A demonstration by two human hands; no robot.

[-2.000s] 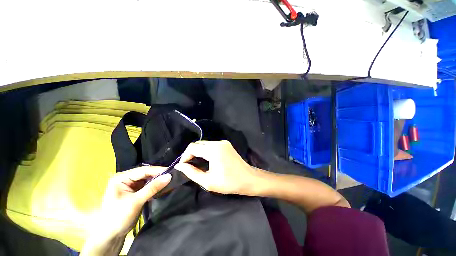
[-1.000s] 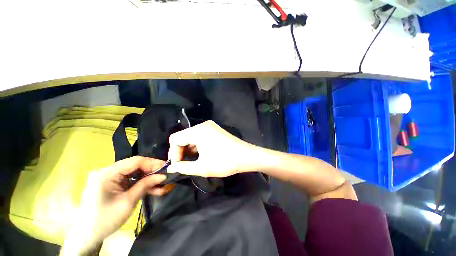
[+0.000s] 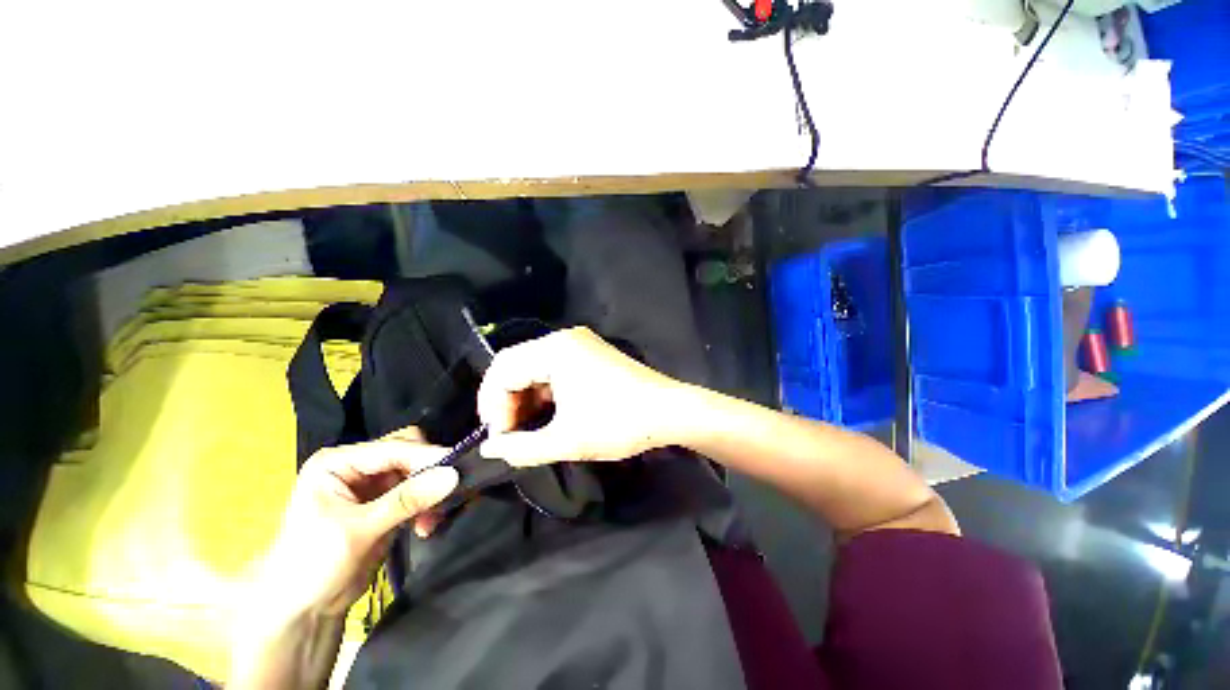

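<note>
A black bag (image 3: 421,337) lies bunched on my dark-covered lap, with a black webbing strap (image 3: 313,384) looped at its left. A thin dark zipper tape or edge (image 3: 465,444) with a pale line runs between my hands. My left hand (image 3: 358,506) pinches it between thumb and fingers from the left. My right hand (image 3: 580,398) pinches it close by on the right, fingers curled. A pale strip of the edge shows above my right hand. Any slider at the fingertips is too small to tell.
Mustard-yellow panels (image 3: 176,472) are stacked at left. The white table (image 3: 405,101) crosses the top, with red and black snips (image 3: 764,11) cut off by the frame. Blue bins (image 3: 985,351) stand at right, one holding red spools (image 3: 1122,325) and a white roll (image 3: 1087,258).
Both hands stay pinched on the dark edge. My right hand has shifted slightly right since one second ago, showing more of the edge between the hands. The view has tilted, moving the table and snips upward.
</note>
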